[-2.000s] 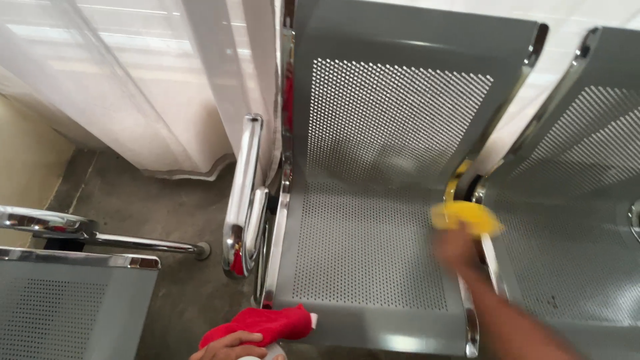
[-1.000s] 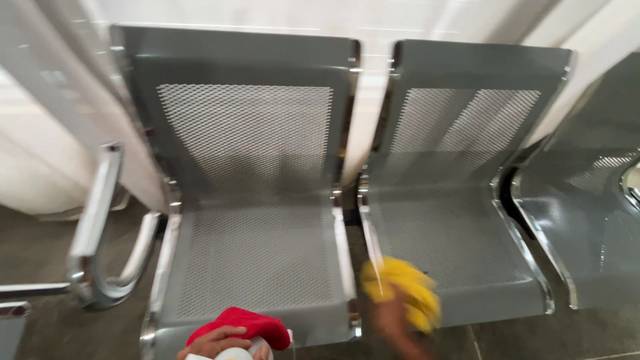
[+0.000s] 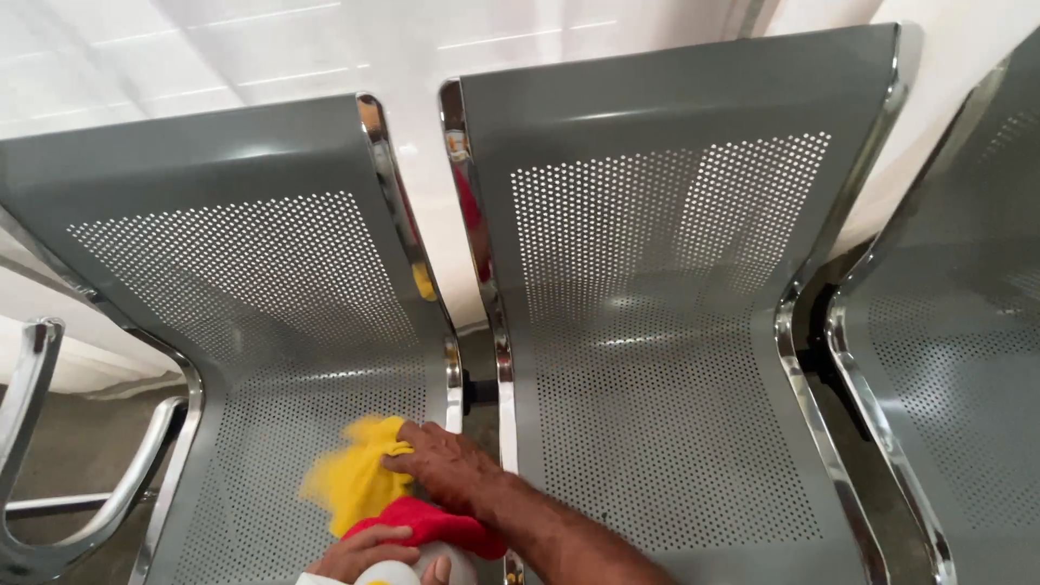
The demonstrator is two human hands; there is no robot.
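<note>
My right hand (image 3: 447, 459) grips a yellow cloth (image 3: 361, 475), blurred at its left edge, over the perforated seat of the left grey metal chair (image 3: 260, 479). Below it, at the bottom edge of the view, my left hand (image 3: 366, 556) holds a red cloth (image 3: 426, 524) together with a white container (image 3: 447, 565), whose lower part is out of view. The red cloth lies close by my right forearm, and the yellow cloth's lower end meets it in the view. A second grey perforated chair (image 3: 650, 422) stands to the right.
Chrome edge strips (image 3: 508, 422) frame the seats, with a narrow gap and a dark crossbar (image 3: 481, 392) between the two chairs. A chrome armrest (image 3: 24, 406) is at far left. Another grey chair (image 3: 967, 325) stands at right. White curtains (image 3: 406, 49) hang behind.
My right hand and the yellow cloth have moved left, from the middle chair's seat to the left chair's, near my left hand. The view has shifted toward the right along the row.
</note>
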